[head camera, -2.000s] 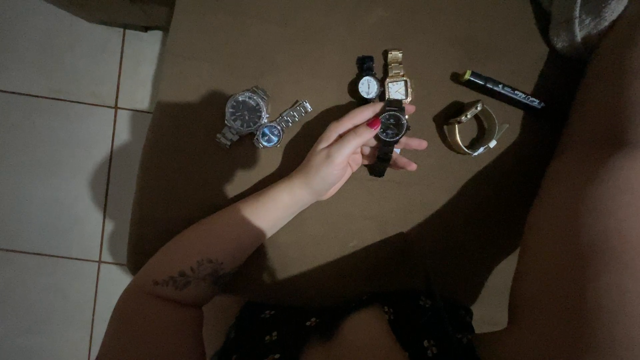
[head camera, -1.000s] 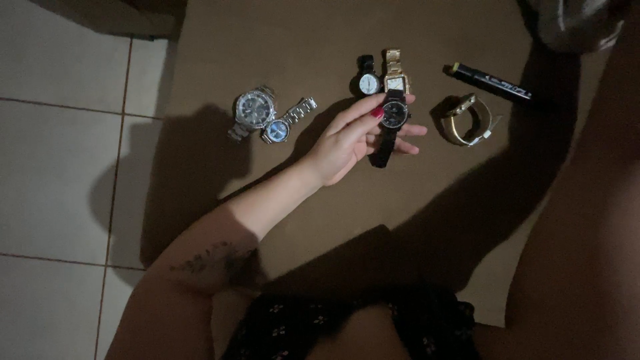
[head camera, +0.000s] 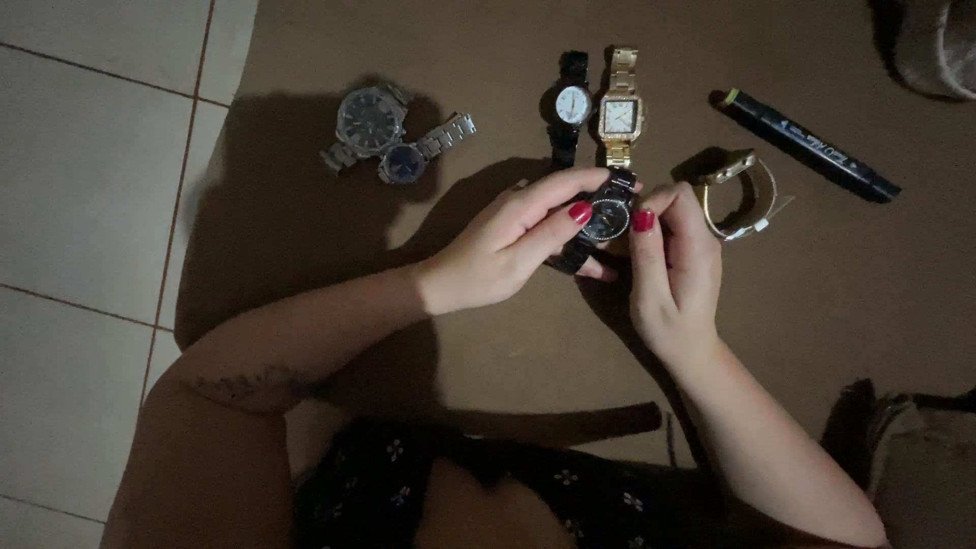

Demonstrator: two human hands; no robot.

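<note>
My left hand holds a black wristwatch with a stone-studded bezel, its thumb at the edge of the dial. At the watch's right side is my right hand, thumb and forefinger together at the case; whether they pinch its crown cannot be told. Just beyond lie a black watch with a white dial and a gold watch with a square face. A gold-coloured watch stands on its side, right of my right hand. Farther left, a large silver watch touches a smaller blue-dialled silver watch.
A black marker pen lies at the upper right on the brown surface. Greyish fabric shows in the top right corner, and more cloth at the lower right. Pale floor tiles are on the left.
My right hand has come into view and is now at the right side of the black watch. My left hand still holds that watch.
</note>
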